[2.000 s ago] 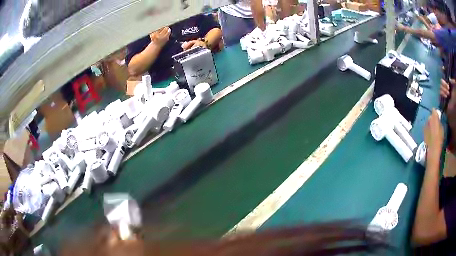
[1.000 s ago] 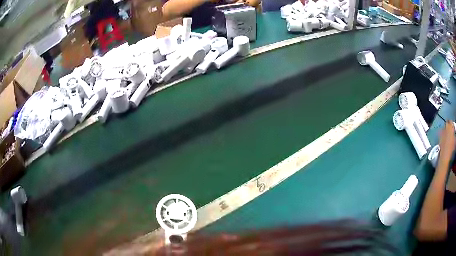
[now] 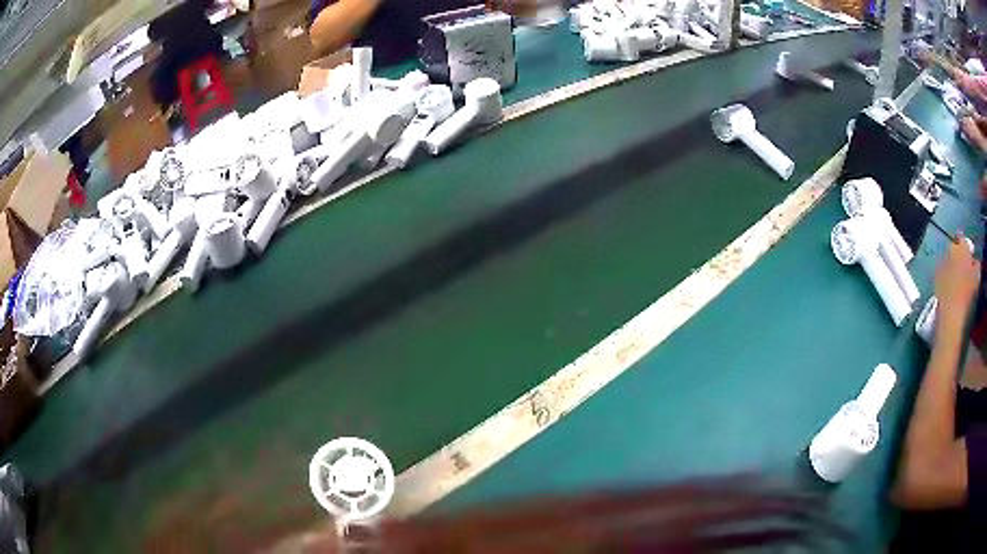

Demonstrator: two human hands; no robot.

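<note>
A white handheld fan part with a round spoked grille [image 3: 352, 478] faces the camera at the bottom, over the near belt rail, with a short neck below it. What holds or supports it is hidden by a reddish-brown blur along the bottom edge. I cannot make out either of my hands. A white fan [image 3: 846, 438] lies on the right bench, its handle pointing up and right. Another fan [image 3: 752, 139] lies on the green belt [image 3: 487, 314] farther off.
A large heap of white fans [image 3: 222, 240] lies across the belt, beside a clear plastic bag [image 3: 54, 284]. A metal-fronted box [image 3: 482, 52] stands beyond. At right are a black box [image 3: 882, 162], stacked fans [image 3: 877, 265] and another worker's arm [image 3: 936, 400].
Since the first frame, the view has swung and the blurred white part at the bottom has become a clear grille. Since the second, the grille sits slightly lower and left; the belt fan appears farther left.
</note>
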